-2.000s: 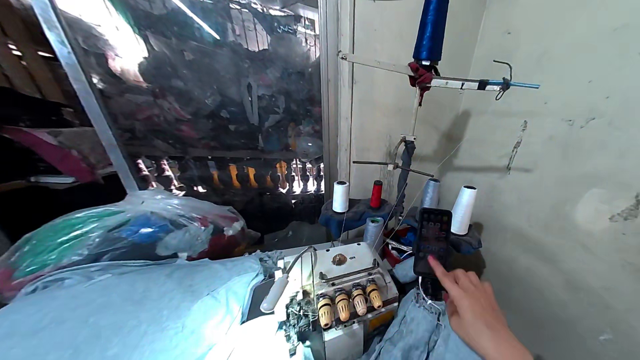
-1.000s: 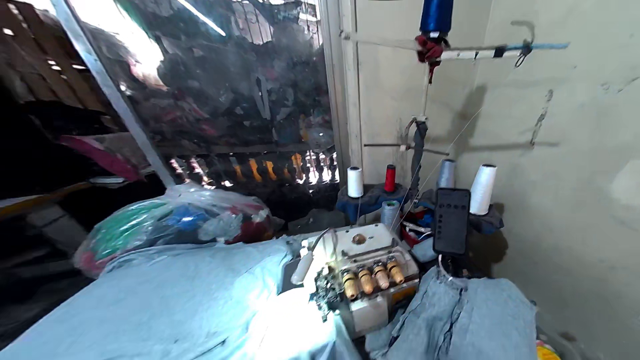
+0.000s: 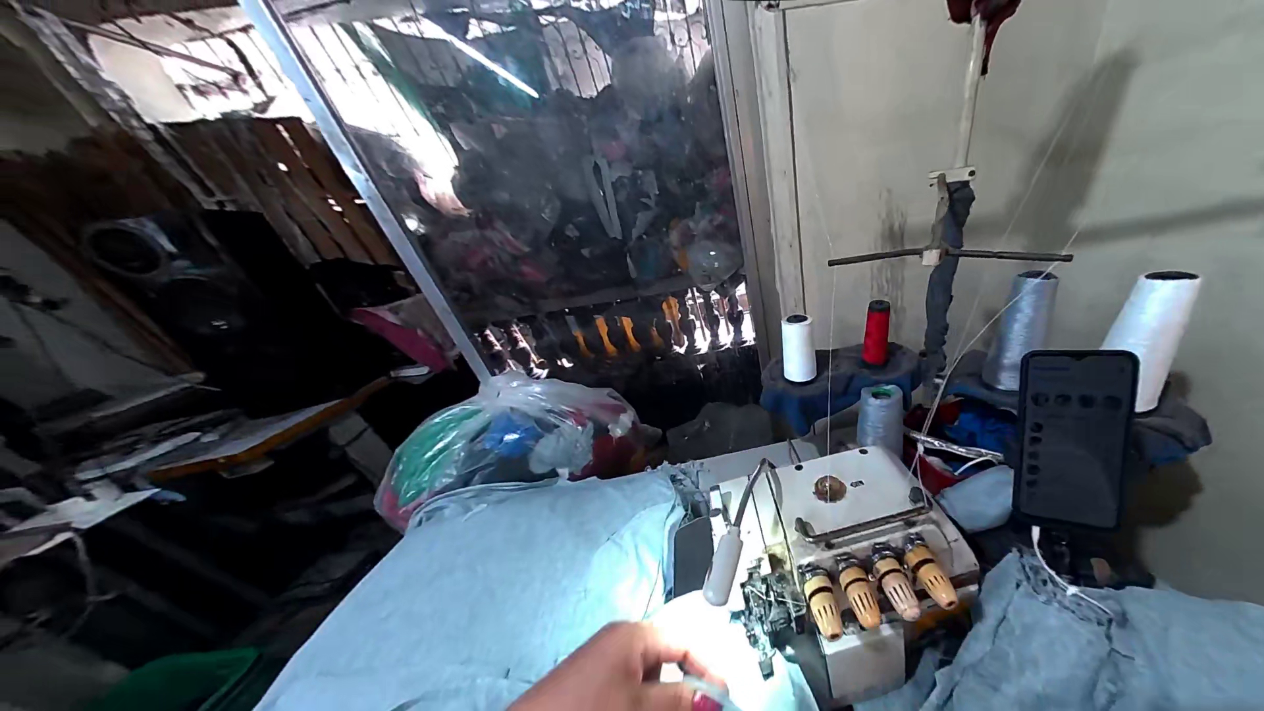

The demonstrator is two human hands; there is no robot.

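Observation:
At the bottom centre, my left hand (image 3: pixel 617 673) reaches in from the lower left, its fingers curled and pinching a light-blue piece of fabric. A brightly lit part of the light-blue fabric (image 3: pixel 513 553) lies just beyond it. To the right of the hand stands a white overlock sewing machine (image 3: pixel 859 482) with several tan tension dials (image 3: pixel 859 591). A small white lamp (image 3: pixel 724 568) on a bent arm hangs near its needle area. A phone (image 3: pixel 1074 439) stands upright at the machine's right, its screen lit. My right hand is out of view.
Thread cones stand behind the machine, among them a red one (image 3: pixel 876 334) and a large white one (image 3: pixel 1153 341). More blue fabric (image 3: pixel 1145 642) lies at lower right. A clear plastic bag of cloth (image 3: pixel 513 434) sits behind the fabric. A thread stand (image 3: pixel 948 257) rises by the wall.
My right hand, on the phone two seconds ago, has left the view. My left hand has come into view at the bottom. The view has shifted towards the left.

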